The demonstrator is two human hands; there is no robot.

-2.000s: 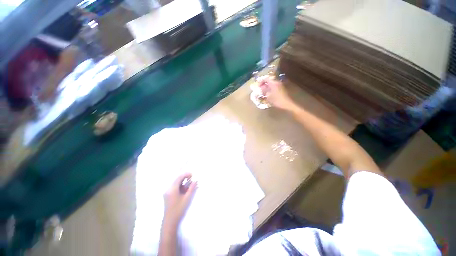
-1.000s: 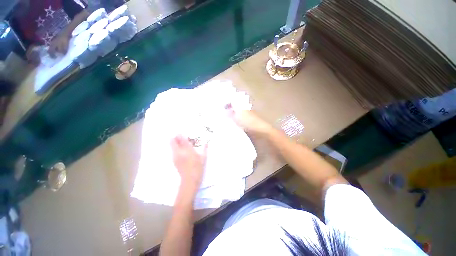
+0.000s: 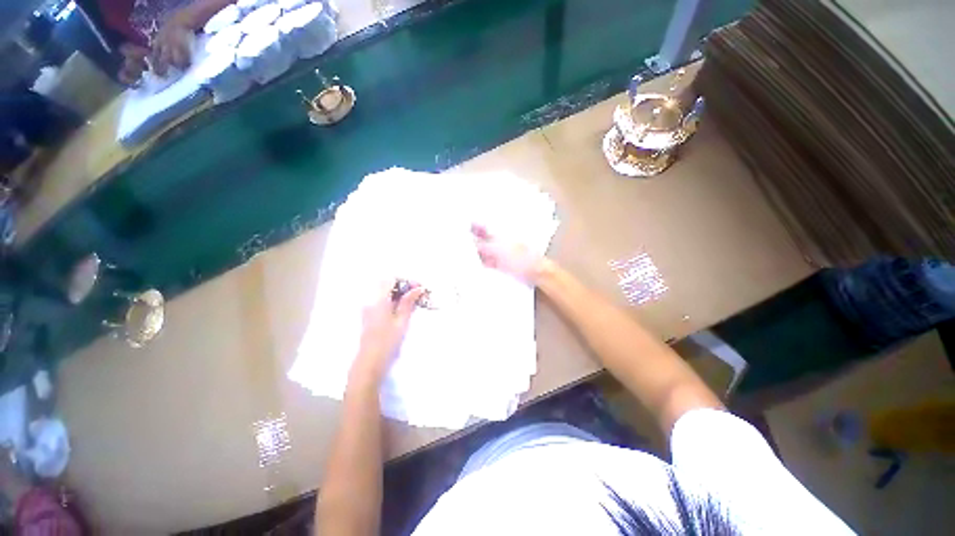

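A large stack of white tissue paper (image 3: 466, 356) with ragged edges lies on the bench and is washed out by glare. My left hand (image 3: 390, 312) is over the middle of the stack, with its fingers closed on a small, dark and shiny part of a gold ornament (image 3: 422, 298); most of that piece is lost in the glare. My right hand (image 3: 505, 254) is over the upper right of the stack, fingers bent at the paper. Whether it grips a sheet cannot be told.
Gold ornaments (image 3: 647, 131) stand stacked at the right, beside layered cardboard (image 3: 827, 136). Another gold ornament (image 3: 331, 103) is on the green conveyor (image 3: 440, 94); one (image 3: 143, 317) is at the bench's left. Across the belt, a person's hands (image 3: 168, 52) are beside white wrapped pieces (image 3: 267, 42).
My right hand has moved from the gold ornaments at the right to the tissue stack. My left hand stays over the stack. The whole view has shifted.
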